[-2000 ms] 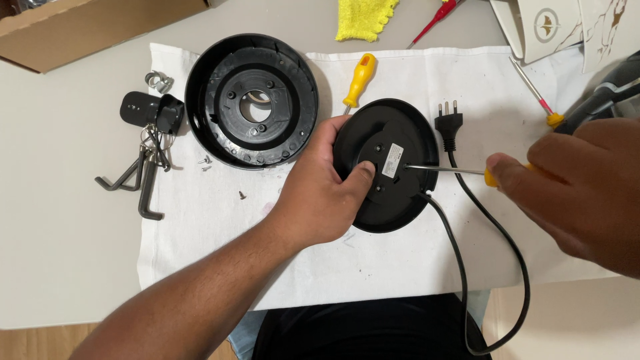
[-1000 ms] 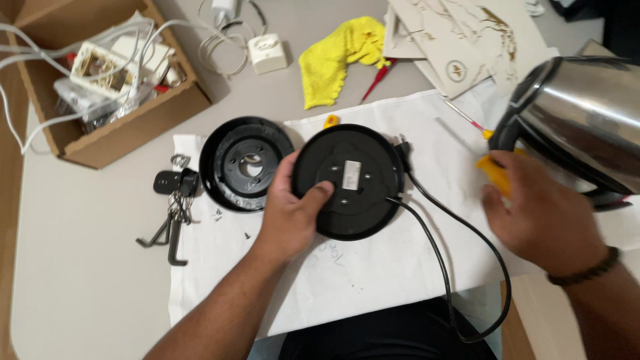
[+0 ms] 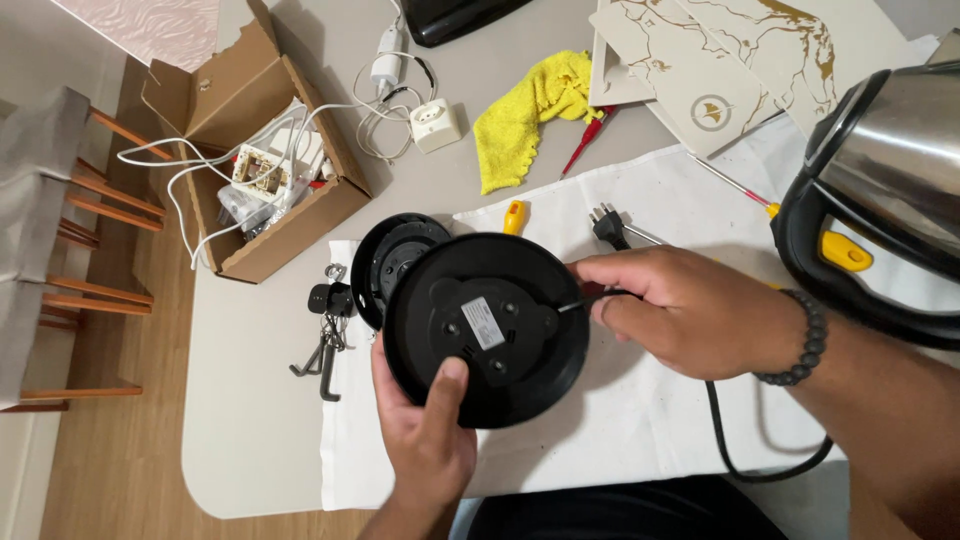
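Note:
My left hand (image 3: 427, 427) holds a round black plastic kettle base (image 3: 480, 390) by its lower left rim, thumb on the underside, which bears a label and several screw holes. My right hand (image 3: 675, 315) pinches the black power cord (image 3: 616, 294) at the base's right edge. The cord loops below my right wrist, and its plug (image 3: 609, 225) lies on the white cloth. Partly behind the held base is a second round black part (image 3: 390, 259). A yellow-handled screwdriver (image 3: 514, 217) pokes out above the base; a metal shaft (image 3: 643, 235) shows beside the plug, its handle hidden.
A steel kettle (image 3: 892, 150) with a black handle stands at right, near another screwdriver (image 3: 731, 184). Keys (image 3: 330, 322) lie left. Behind are an open cardboard box (image 3: 292, 232), a white adapter (image 3: 435, 126), a yellow cloth (image 3: 525, 112), a red screwdriver (image 3: 589, 142) and printed cards (image 3: 697, 97).
My right hand held a yellow-handled screwdriver to the base two seconds ago; it has let go of that and now grips the cord. The base remains in my left hand. The view has shifted.

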